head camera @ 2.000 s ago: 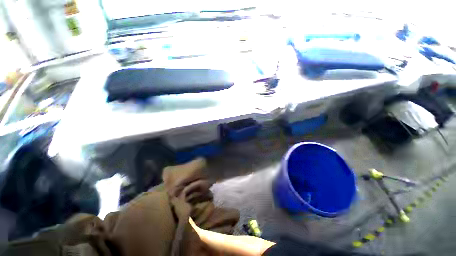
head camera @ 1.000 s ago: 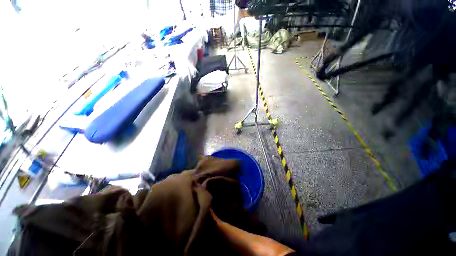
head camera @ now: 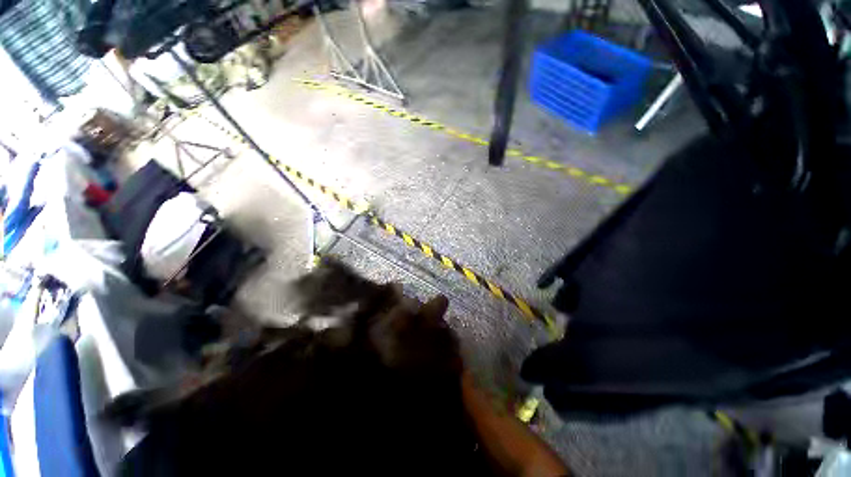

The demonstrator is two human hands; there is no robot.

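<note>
A large heap of brown garments [head camera: 373, 326] fills the bottom middle of the head view, close to me and held off the floor. Its lower part is very dark and its upper edge is blurred. My bare right forearm [head camera: 504, 433] rises from the bottom edge along the heap's right side. My right hand is buried in the cloth, so its fingers are hidden, but the heap is carried on that arm. My left hand is not in view.
Dark garments [head camera: 690, 279] hang close at the right. A blue slatted crate [head camera: 588, 79] stands on the floor beyond the striped tape. A rack foot [head camera: 327, 228] is ahead. White-covered tables, a blue padded board [head camera: 61, 410] and a white-topped dark bin [head camera: 173, 233] are at the left.
My view has swung right and moved along the aisle. The tables shifted to the left edge, the round blue tub left view, and the hanging dark garments came close. The brown heap stayed with me.
</note>
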